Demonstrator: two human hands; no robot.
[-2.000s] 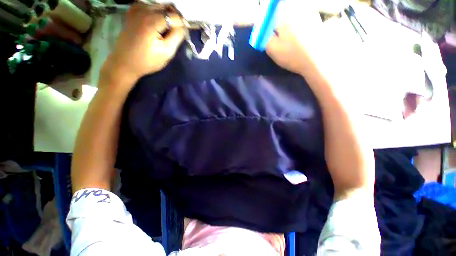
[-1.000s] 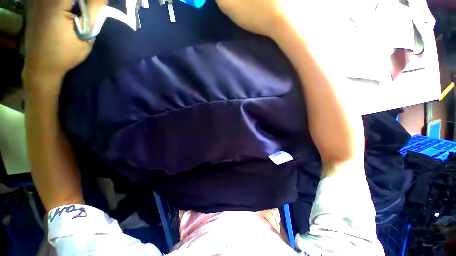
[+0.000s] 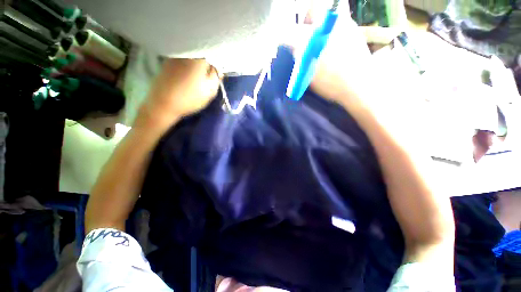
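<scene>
A dark garment (image 3: 263, 171) with a shiny navy-purple lining hangs from the needle area over my lap, a small white label (image 3: 343, 224) at its lower right. My left hand (image 3: 188, 85) rests on the garment's upper left edge, beside the bent wire finger guard (image 3: 239, 107). My right hand (image 3: 331, 80) is at its upper right, partly behind the blue attachment (image 3: 311, 57); its fingers are hidden or washed out by glare. The white machine head (image 3: 194, 23) covers the top. The fingertips of my left hand are blurred under it.
Thread cones (image 3: 100, 48) with green tops stand at the upper left. The pale table (image 3: 423, 122) reaches right, with a crumpled grey-green item (image 3: 477, 25) at its far corner. Dark garments (image 3: 477, 239) hang below at the right. A bit of blue crate (image 3: 508, 244) shows at the right edge.
The view has shifted back so the machine head and thread cones show again. The lining is more bunched near the finger guard, and its crosswise seam no longer shows clearly. Both hands remain at the garment.
</scene>
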